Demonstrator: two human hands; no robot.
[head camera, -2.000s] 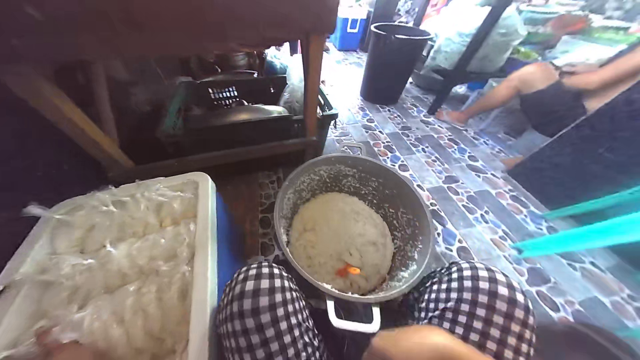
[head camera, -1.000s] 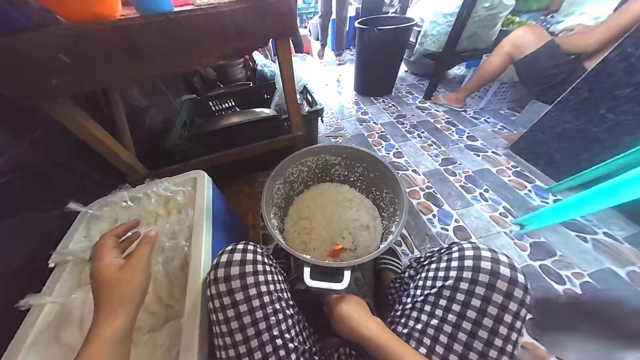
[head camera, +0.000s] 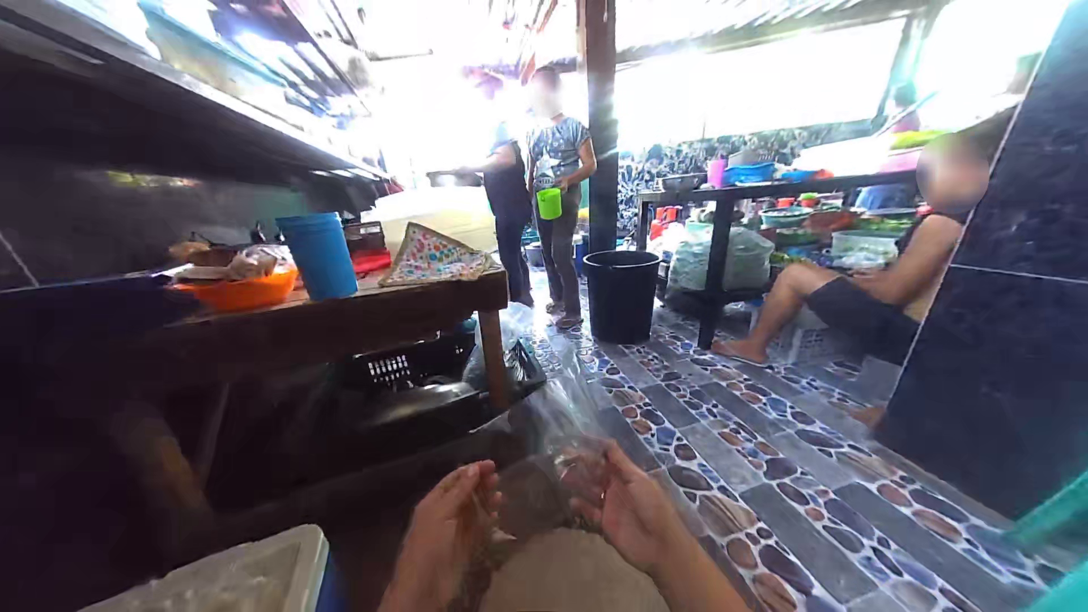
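Observation:
A clear plastic bag (head camera: 557, 425) is held up in front of me. My right hand (head camera: 625, 510) has its fingers and thumb closed on the bag's side. My left hand (head camera: 455, 527) is at the other side of the bag, its fingers curled; whether it grips the film cannot be told. Between my forearms, at the bottom edge, a pale blurred surface (head camera: 565, 574) shows; what it is cannot be told. The white-rimmed cooler box (head camera: 310, 552) is at the lower left, with cloudy plastic bags (head camera: 229, 582) inside.
A wooden table (head camera: 408, 297) on the left bears an orange bowl (head camera: 242, 291) and a blue plastic container (head camera: 317, 255). Beneath it is a black crate (head camera: 425, 374). A black bin (head camera: 620, 297) stands ahead. Two people stand beyond; another person (head camera: 875, 280) sits at the right, near a dark tiled wall (head camera: 990, 374).
The view has tilted up strongly. My hands, apart over the cooler box and beside the pot one second ago, are now in front of me with a clear plastic bag.

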